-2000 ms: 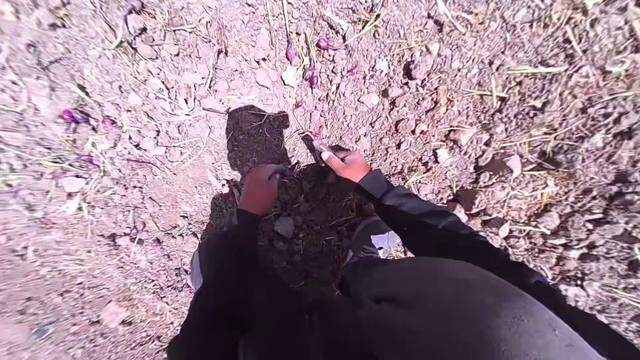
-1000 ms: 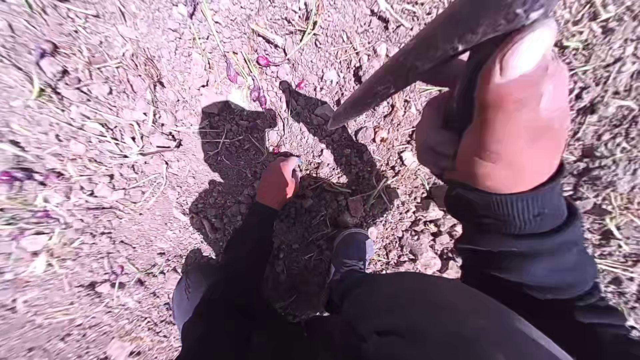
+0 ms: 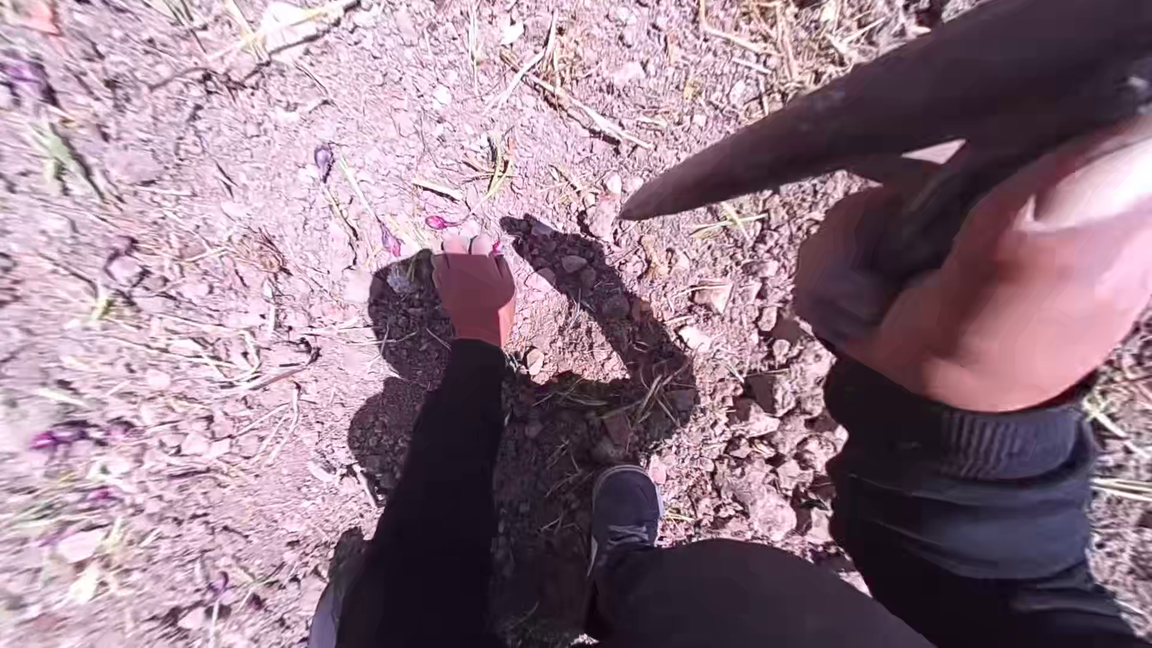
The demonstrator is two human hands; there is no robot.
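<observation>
My right hand (image 3: 990, 270) is raised close to the camera at the right, closed around the handle of a pointed metal digging tool (image 3: 810, 126). The tool's tip points left above the soil. My left hand (image 3: 472, 283) reaches down to the ground at the centre, its fingertips among small purple-red bulbs, perhaps onions. One bulb (image 3: 436, 222) lies just above those fingers, another (image 3: 391, 241) a little to their left, and a darker one (image 3: 323, 160) farther up and left. Whether the left hand grips anything is hidden by its back.
Dry, cloddy soil (image 3: 558, 333) with stones and straw spreads all round. More purple bulbs (image 3: 56, 438) lie at the far left. My shoe (image 3: 625, 508) stands at the lower centre, and shadows of my arms and the tool cross the ground.
My right hand has risen from the ground with the tool toward the camera. My left hand, low beside the dug soil before, has moved forward to the bulbs.
</observation>
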